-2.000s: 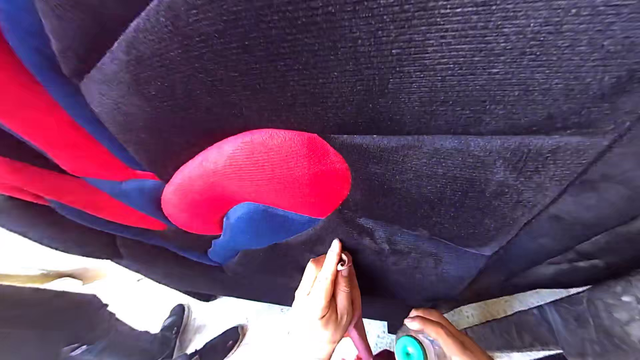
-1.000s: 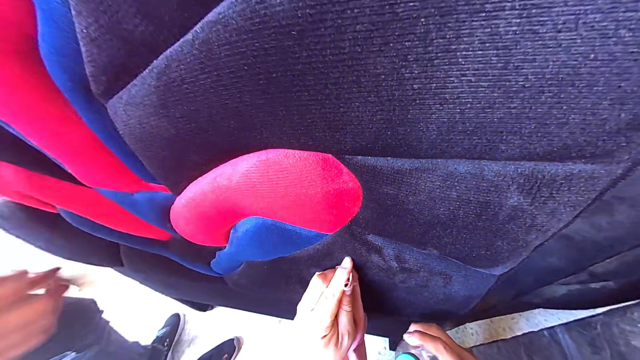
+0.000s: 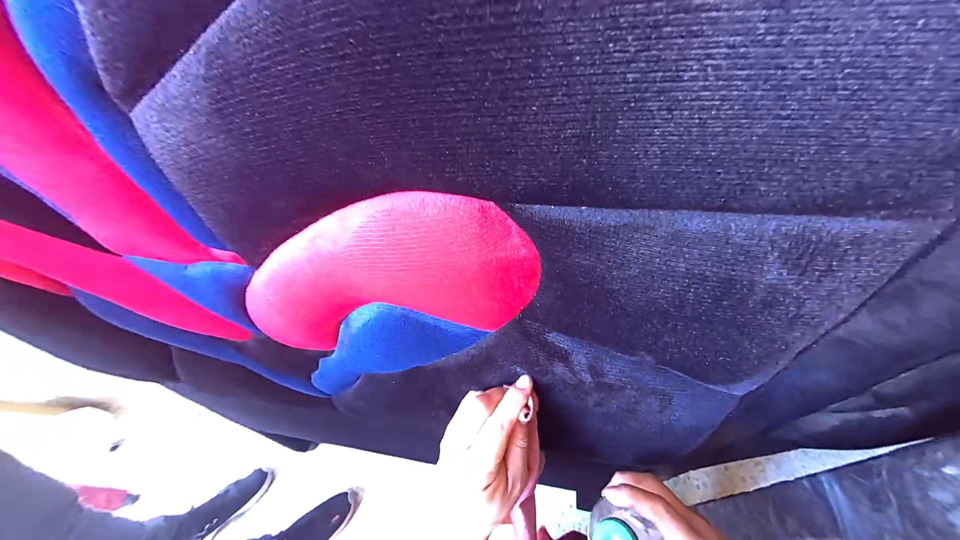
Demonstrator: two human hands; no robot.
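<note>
A large dark ribbed pile textile (image 3: 600, 120) with an inset red oval (image 3: 420, 262) and a blue patch (image 3: 405, 337) fills most of the view. At its lower edge, just below the blue patch, my left hand (image 3: 491, 457) is closed with fingertips against or close to the dark fabric. It pinches a small ring-ended object (image 3: 526, 409), too small to name; a pinkish strand or tube hangs below the hand. Lower right, my right hand (image 3: 652, 499) holds a clear container with a green cap or base (image 3: 613, 529), partly cut off by the frame.
Red bands (image 3: 67, 172) and blue bands (image 3: 82, 90) curve across the textile's left side. At bottom left, dark shoes (image 3: 319, 517) and dark clothing of another person show over a bright, overexposed floor. Dark smooth material (image 3: 847, 487) lies at the lower right.
The view has moved closer to the textile. A co-worker's hand, seen at the left edge one second ago, is gone from view. My hands keep nearly the same places and grips.
</note>
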